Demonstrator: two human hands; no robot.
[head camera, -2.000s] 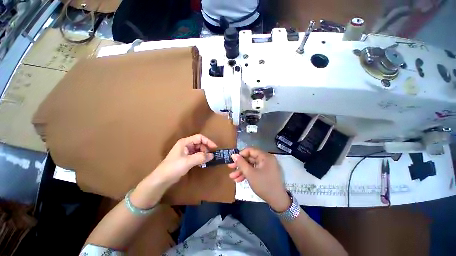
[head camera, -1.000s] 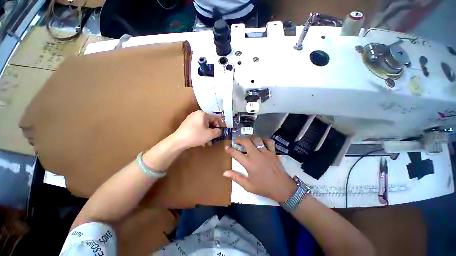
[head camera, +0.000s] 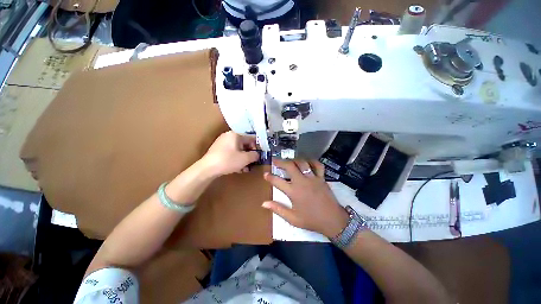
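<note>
A brown cut panel (head camera: 130, 130) lies flat left of the needle area of the white sewing machine (head camera: 368, 89). My left hand (head camera: 231, 155) rests over the panel, its fingertips pinching a small black woven label (head camera: 263, 157) beside the presser foot. My right hand (head camera: 305, 193) lies spread, palm down, just right of the needle, fingertips at the panel's right edge and holding nothing visible. The needle tip and most of the label are hidden by the fingers and machine head.
Black label stacks (head camera: 366, 167) lie under the machine arm. Pinkish-red snips (head camera: 454, 209), a black cross-shaped scrap (head camera: 498, 189) and a thin cable (head camera: 414, 199) lie to the right. A printed scale (head camera: 403, 221) runs along the front edge. Cardboard (head camera: 44, 77) lies far left.
The label, earlier stretched between both hands over the panel, went to the presser foot. My right hand let go and flattened beside the needle. In the last second the hands barely moved.
</note>
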